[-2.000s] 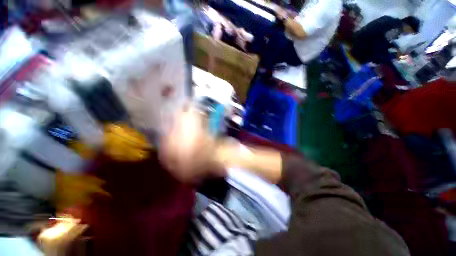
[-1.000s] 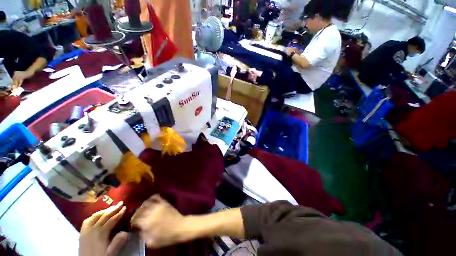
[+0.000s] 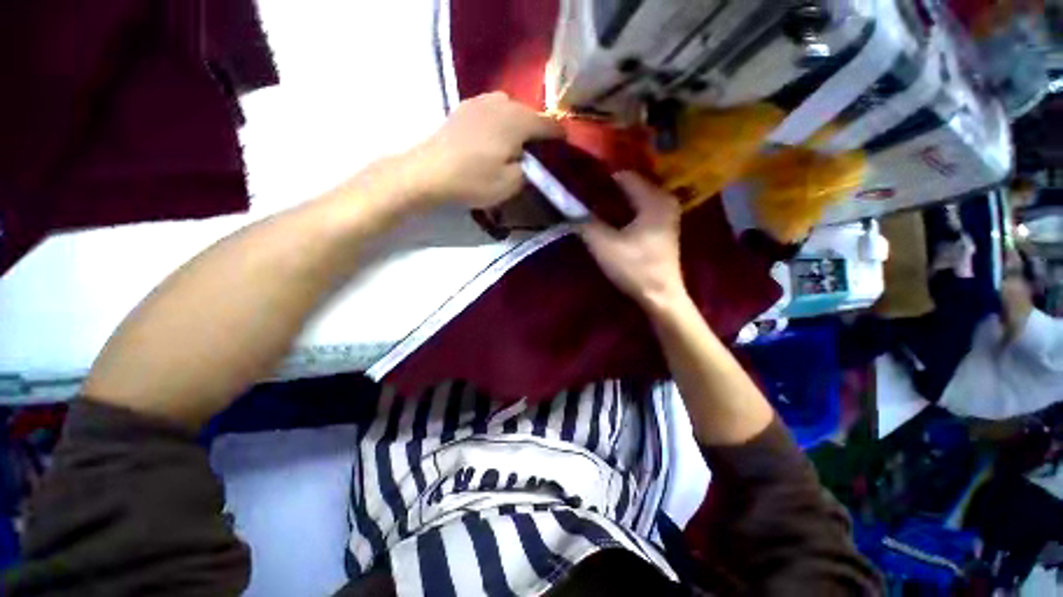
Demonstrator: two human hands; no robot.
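Note:
A maroon garment panel [image 3: 525,309] with a white edging strip [image 3: 466,292] lies over the table's front edge and my lap. My left hand [image 3: 484,152] holds a folded part of the cloth close to the needle area. My right hand [image 3: 639,233] grips the same fold just to the right, and a white piece shows between the hands. The white sewing machine [image 3: 746,58] stands above right, with blurred yellow-orange tufts [image 3: 717,152] hanging on it. A lamp glow reddens the cloth near my left fingertips. The needle is not clearly visible.
More maroon cut pieces [image 3: 128,117] lie flat on the white table [image 3: 315,257] at the left. A striped apron [image 3: 490,466] covers my lap. A blue basket [image 3: 798,373] is below the table at the right. A person in white [image 3: 997,362] is at the far right.
The view has swung left and down, so the machine now sits at upper right. My hands, earlier apart on the cloth, now hold a raised fold by the needle area.

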